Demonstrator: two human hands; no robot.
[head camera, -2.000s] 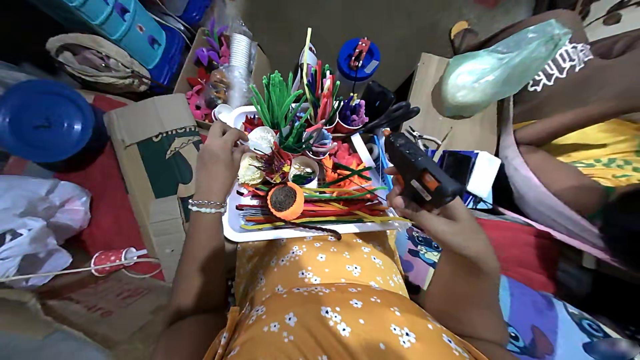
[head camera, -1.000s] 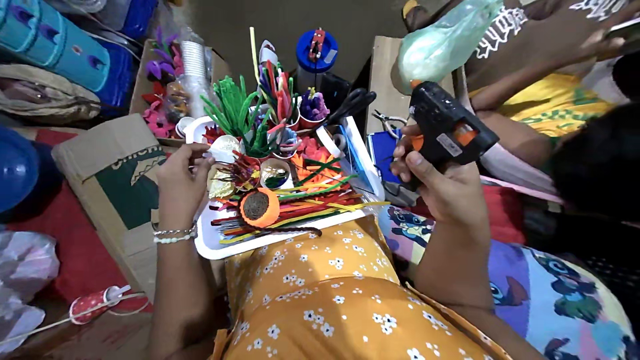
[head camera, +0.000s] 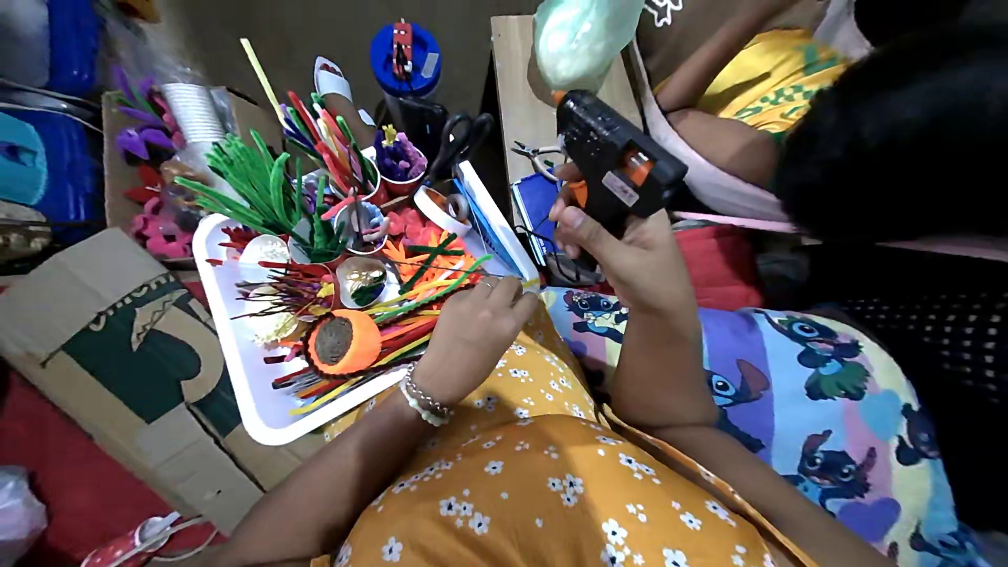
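My right hand (head camera: 622, 244) grips a black glue gun (head camera: 618, 161) with an orange trigger, its nozzle tipped up to the left. My left hand (head camera: 480, 331) is over the right side of a white plastic tray (head camera: 236, 346), fingers bent at the ends of some pipe cleaners; whether it holds one I cannot tell. Bundled pipe cleaners (head camera: 409, 335) in red, yellow, green and black lie across the tray. An orange ring with a brown centre (head camera: 335, 342) rests on them. Cups of green pipe cleaners (head camera: 272, 189) and red ones (head camera: 327, 142) stand at the back.
Beyond the tray stands a blue-lidded container (head camera: 405, 63), with black-handled scissors (head camera: 461, 142) nearby. Pliers (head camera: 538, 155) lie on a wooden board (head camera: 520, 87) near a green plastic bag (head camera: 583, 39). Cardboard (head camera: 118, 346) lies left of the tray. Another person sits at the right.
My left hand has moved right, from the tray's left side to the pipe cleaners at its right edge. My right hand still holds the glue gun, raised higher than two seconds ago. The view has shifted.
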